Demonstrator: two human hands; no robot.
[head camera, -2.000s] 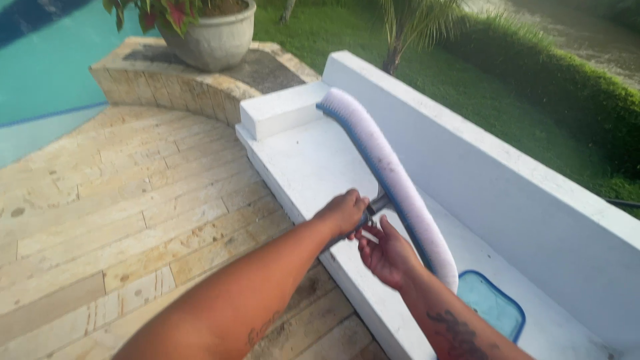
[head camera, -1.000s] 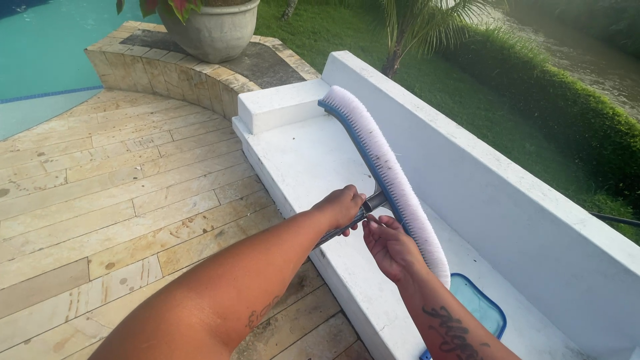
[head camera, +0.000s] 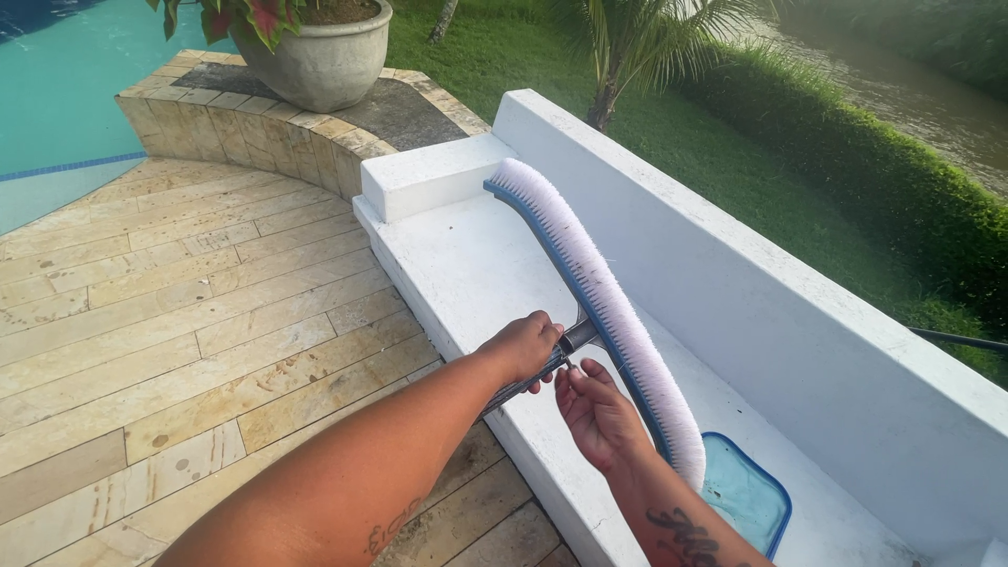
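Note:
A long pool brush [head camera: 598,291] with white bristles and a blue curved back lies slantwise over the white bench. Its dark socket [head camera: 579,336] meets the end of a dark pole [head camera: 516,387]. Around the pole, just below the socket, my left hand [head camera: 526,350] is closed. My right hand [head camera: 594,405] is beside the joint, with thumb and forefinger pinching a small thin metal piece [head camera: 568,362] at the pole's end; what exactly it is cannot be told. The pole's lower part is hidden behind my left forearm.
A blue-framed pool skimmer net [head camera: 748,492] lies on the white masonry bench [head camera: 441,268], partly behind the brush. The bench's back wall [head camera: 709,260] runs along the right. Stone paving [head camera: 157,339] spreads left, with a potted plant [head camera: 323,63] on a curved ledge and a pool [head camera: 63,102] beyond.
My left hand stays around the pole near the brush socket. My right hand's fingers remain at the joint, with small shifts.

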